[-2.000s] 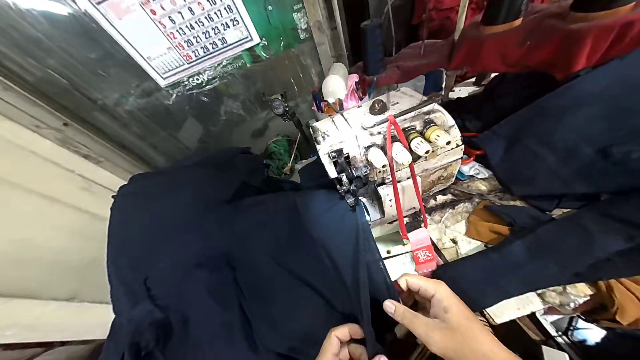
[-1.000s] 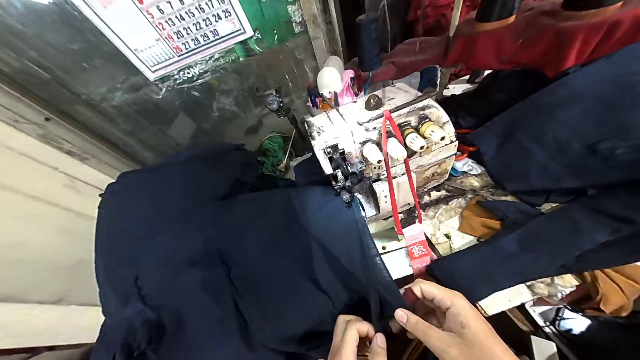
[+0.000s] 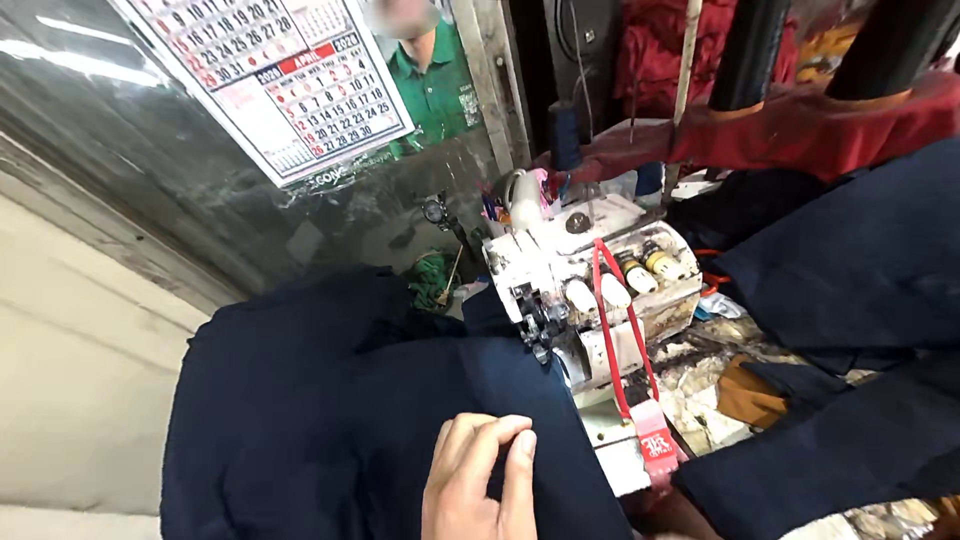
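Observation:
Dark navy fabric (image 3: 300, 420) lies in a broad pile, its right edge running up to the needle and presser foot area (image 3: 541, 330) of a white overlock sewing machine (image 3: 637, 300). Over this fabric is my left hand (image 3: 484, 480), fingers curled and thumb tip close to the index fingertip; whether cloth is pinched there cannot be told. Only a blurred part of my right hand (image 3: 679, 519) shows at the bottom edge, below a pink and red tag (image 3: 656, 442). The tag hangs on a red strap (image 3: 609, 337) looped over the machine's front.
More navy fabric (image 3: 840, 285) drapes at the right, beside a brown cloth piece (image 3: 750, 394). Red fabric (image 3: 787, 139) and large dark thread cones (image 3: 750, 56) stand behind the machine. A calendar (image 3: 330, 97) is on the wall, with green threads (image 3: 431, 277) below it.
My hands, close together at the fabric's lower edge before, are now apart. My left hand lies higher on the cloth, and my right hand is mostly out of view.

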